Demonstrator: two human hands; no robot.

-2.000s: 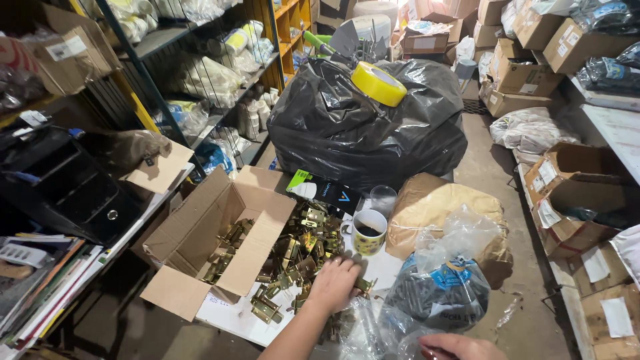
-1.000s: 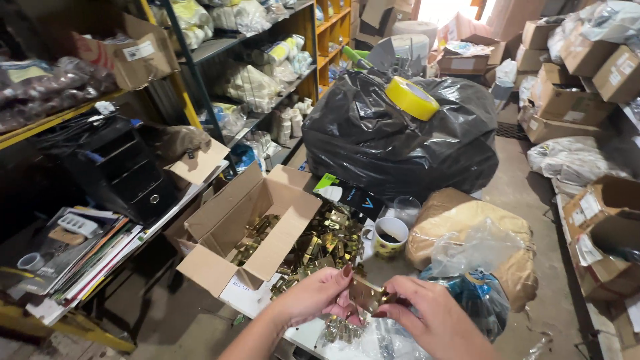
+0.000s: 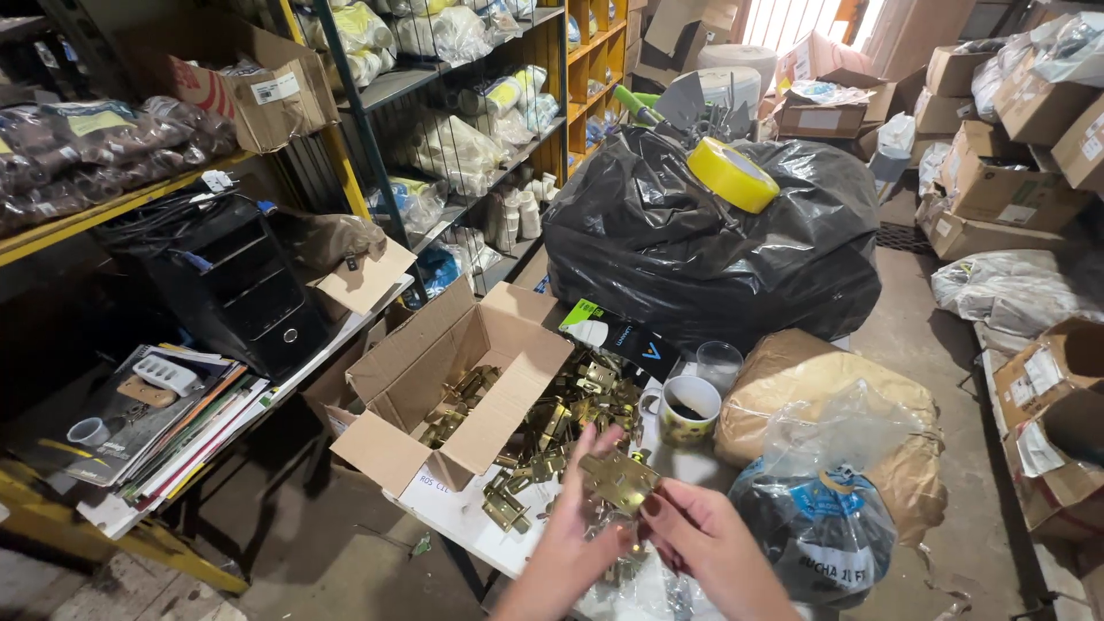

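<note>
A brass-coloured metal latch plate (image 3: 619, 481) is held up between both hands, over the near edge of a white table (image 3: 457, 511). My left hand (image 3: 576, 517) supports it from the left, fingers behind it. My right hand (image 3: 694, 526) pinches its right corner between thumb and fingers. Behind the hands lies a heap of similar brass-coloured fittings (image 3: 552, 423). More fittings lie inside the open cardboard box (image 3: 388, 379) to the left. A patterned mug (image 3: 687, 412) with dark liquid stands just beyond my right hand. Clear plastic (image 3: 642, 595) lies beneath the hands.
A black plastic bag (image 3: 707, 267) bears a yellow tape roll (image 3: 733, 175). A brown paper package (image 3: 828, 414), a clear bag with dark contents (image 3: 815, 526) and a clear cup (image 3: 718, 364) sit to the right. A computer tower (image 3: 250, 293) stands left; loaded shelves and cartons line both sides.
Two seconds ago my left hand was on the heap and my right hand was low at the frame's edge. Both then came together around a brass-coloured piece, which now shows more fully.
</note>
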